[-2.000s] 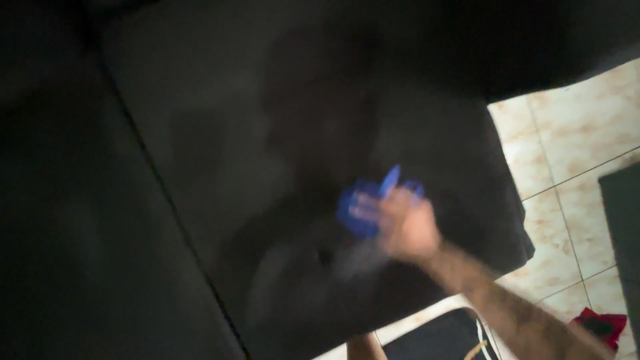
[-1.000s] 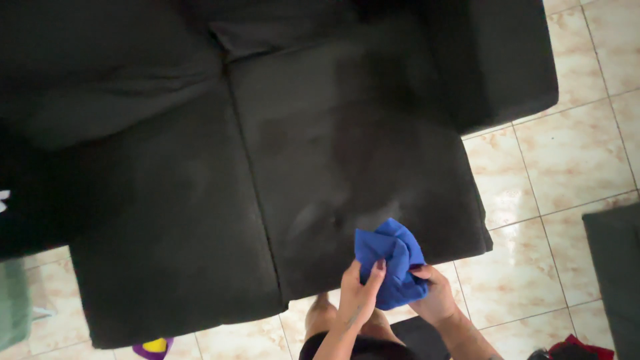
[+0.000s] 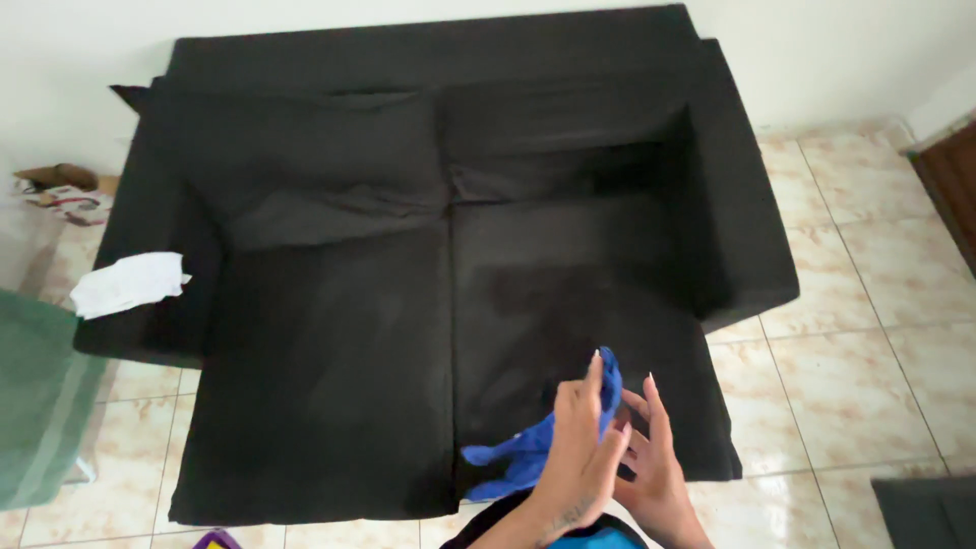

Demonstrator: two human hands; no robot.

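Observation:
A blue cloth point(image 3: 526, 450) hangs partly bunched by my left hand point(image 3: 583, 450), which grips it above the front of the black sofa's right seat cushion point(image 3: 526, 343). Close on its right is my right hand point(image 3: 652, 465), fingers spread and bent beside the cloth; whether they touch it is hard to tell. The right seat has darker patches on its fabric. On the sofa's left armrest lies a folded white cloth point(image 3: 130, 284).
A green cloth-covered piece point(image 3: 38, 396) stands at the left, near an open box point(image 3: 69, 194). Part of a purple and yellow object point(image 3: 216, 540) shows at the bottom edge. A dark grey item point(image 3: 930, 511) is at the lower right on the tiled floor.
Two seconds ago one hand had the blue cloth on the seat; a second ago both hands held it bunched. Now it hangs looser, to the left. The view has widened to the whole sofa.

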